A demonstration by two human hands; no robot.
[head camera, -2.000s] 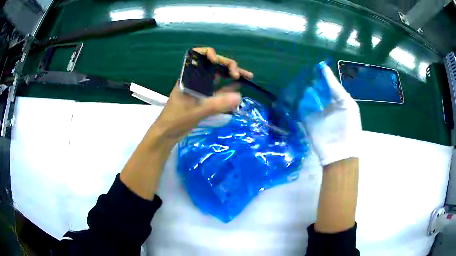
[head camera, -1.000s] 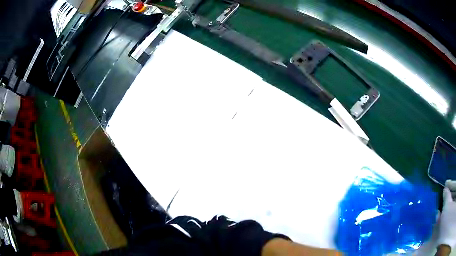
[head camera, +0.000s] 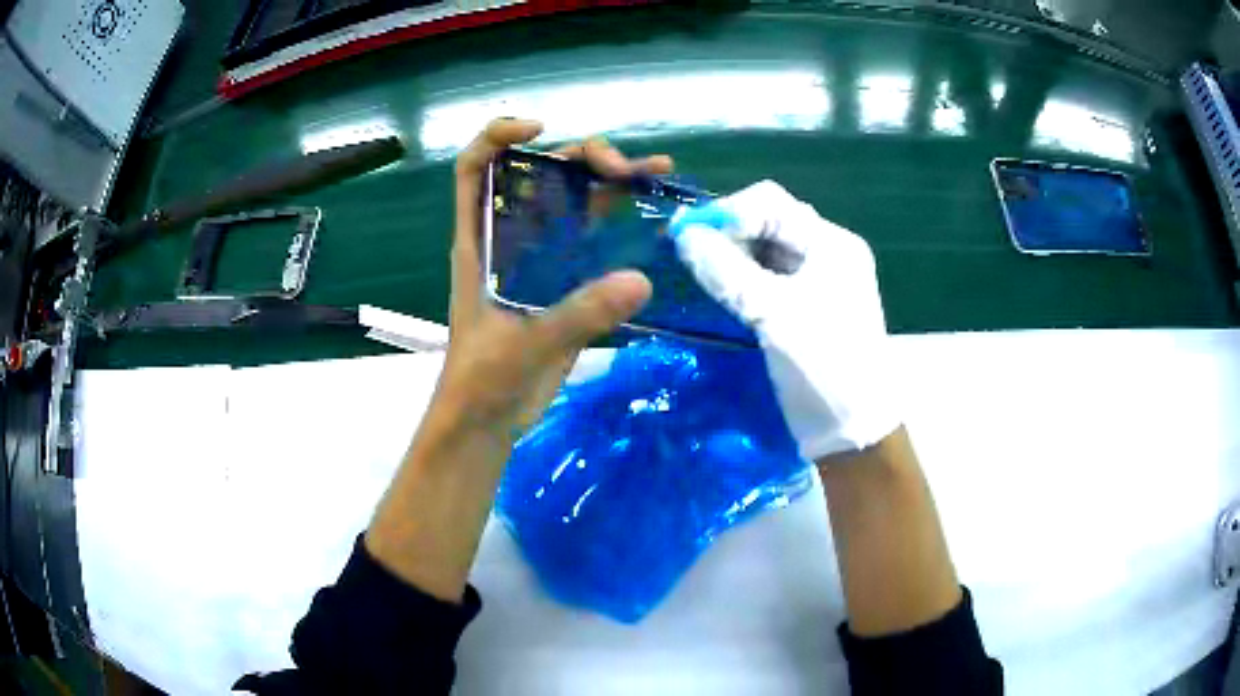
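Note:
My bare left hand (head camera: 510, 292) holds a phone unit (head camera: 571, 242) by its left end, above the belt's near edge. The unit has a pale rim, a dark blue-tinted face and small parts at its left end. My right hand (head camera: 802, 306), in a white glove, pinches a bit of blue film (head camera: 703, 218) at the unit's right part and hides its right end. A crumpled heap of shiny blue film (head camera: 639, 476) lies below the unit on the white work sheet (head camera: 286, 503).
Another blue-faced unit (head camera: 1074, 211) lies on the green belt (head camera: 938, 286) at right. An open phone frame (head camera: 253, 256) lies at left between two dark bars (head camera: 293, 174); the nearer bar has a white end (head camera: 403, 329). A red-edged black tray (head camera: 354, 48) stands at the far side.
The view has swung back from the left side to the film heap. Both hands are now in view over it, holding a phone unit. The empty frame appears further left in view.

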